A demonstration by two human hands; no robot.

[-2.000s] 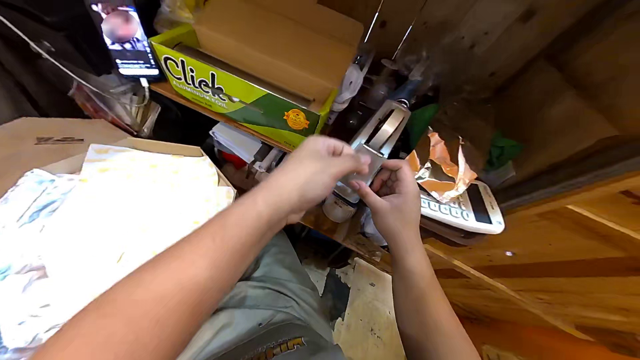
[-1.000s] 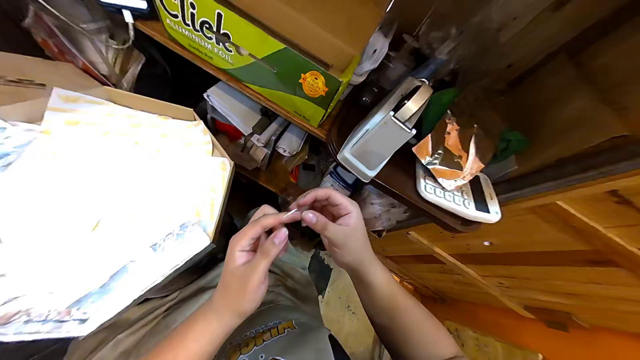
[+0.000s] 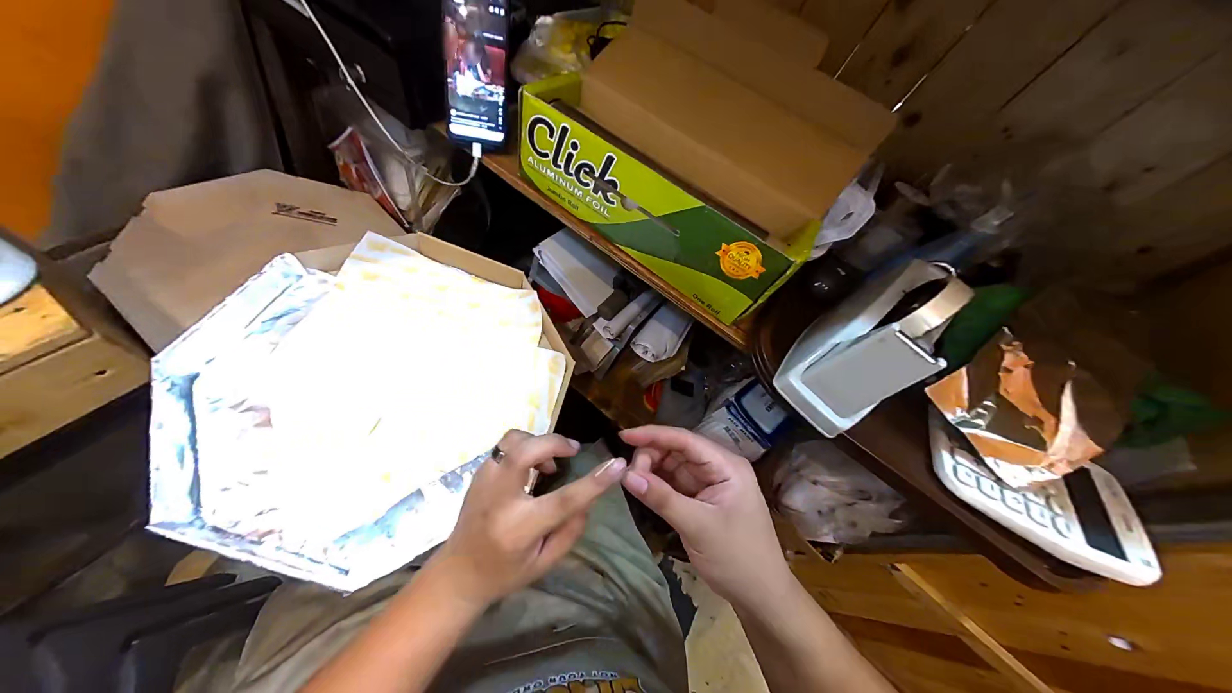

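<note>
My left hand (image 3: 520,510) is raised above my lap, its index finger stretched toward my right hand (image 3: 707,491). The right thumb and index finger are pinched close by the left fingertip; whether a small piece of tape lies between them cannot be told. Beside my left hand is an octagonal cardboard box (image 3: 553,361) lined with aluminum foil (image 3: 173,452), with yellow-patterned paper (image 3: 462,308) over its contents. To the right of my hands stands a grey tape dispenser (image 3: 857,380) with a roll of tape (image 3: 938,308) in it.
An open aluminum foil carton (image 3: 664,241) sits on a wooden shelf, beside a phone (image 3: 476,77) on a charging cable. Rolled papers (image 3: 640,322) lie beneath. At the right, a torn foil-like wrapper (image 3: 1030,423) rests on a white calculator (image 3: 1059,520), near a wooden panel (image 3: 924,626).
Two seconds ago both hands were at the tape dispenser; they have since come away from it, back toward my lap. The left index finger is now stretched out.
</note>
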